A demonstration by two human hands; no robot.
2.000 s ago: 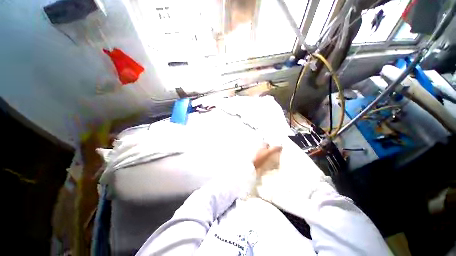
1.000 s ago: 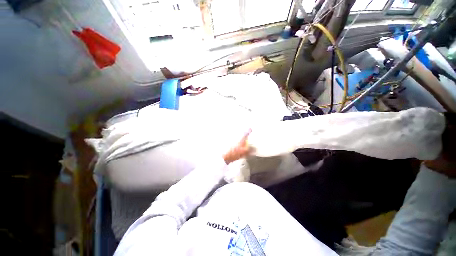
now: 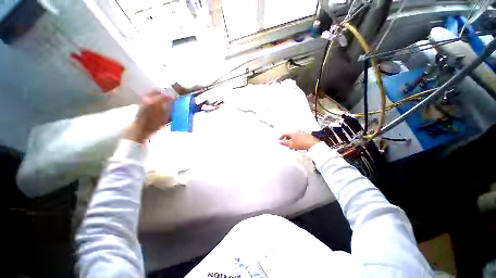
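A white garment piece [image 3: 76, 142] is spread out over the left end of the padded ironing table [image 3: 228, 214] and sticks out past it, partly blurred. My left hand [image 3: 149, 115] is raised over the left part of the table, motion-blurred, and appears closed on the cloth's upper edge. My right hand [image 3: 299, 141] is low over the right part of the table, thumb and fingers together on white cloth. Overexposure hides where the piece ends and the table cover begins.
A blue strip [image 3: 183, 114] is at the back left of the table. A dark rest with pale cords [image 3: 348, 133] is at its right end, with a yellow hose [image 3: 380, 89] looping above. A blue-topped stand with metal parts [image 3: 435, 103] is further right. A red cloth [image 3: 103, 70] is on the left wall.
My left hand has moved left and up, and white cloth now flares out past the table's left end. My right hand has come back from the far right onto the table.
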